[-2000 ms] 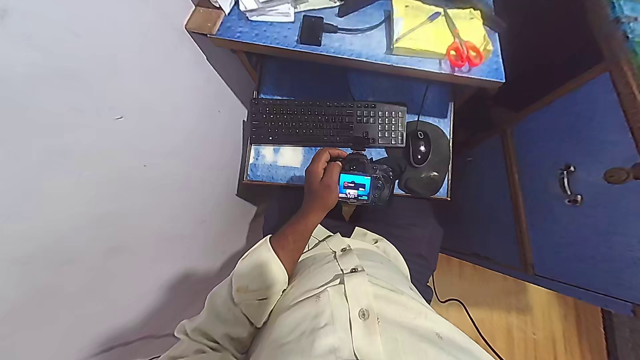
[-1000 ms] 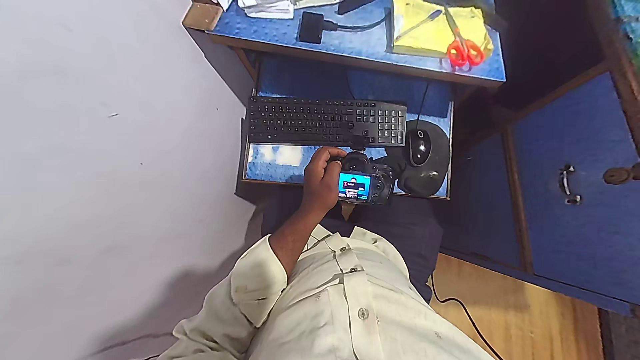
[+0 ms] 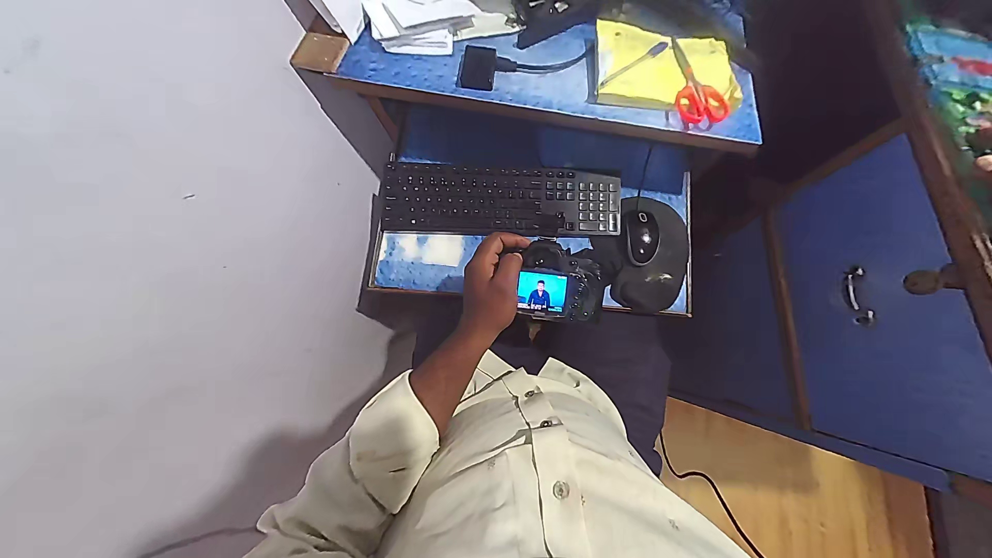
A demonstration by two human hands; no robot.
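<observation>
My left hand (image 3: pixel 494 285) grips the left side of a black digital camera (image 3: pixel 585 291), its thumb and fingers at the top left corner. The camera's rear screen (image 3: pixel 543 294) is lit and displays a person in dark clothing against a teal background. Just beyond the camera lies a black keyboard (image 3: pixel 496 198) on the blue pull-out tray. To the right of the camera, a black computer mouse (image 3: pixel 642 237) rests on a dark mouse pad (image 3: pixel 655 288). My right hand is not in view.
The blue desk top (image 3: pixel 418 74) above the tray holds white papers (image 3: pixel 418 27), a black adapter with a cable (image 3: pixel 477 68), a yellow packet (image 3: pixel 632 77), a pen (image 3: pixel 635 63) and red-handled scissors (image 3: pixel 700 101). A wall stands at left, a blue cabinet (image 3: pixel 868 333) at right.
The camera's screen has changed from a display with a red patch to a picture of a person on teal. My left hand keeps its hold and stays in about the same place.
</observation>
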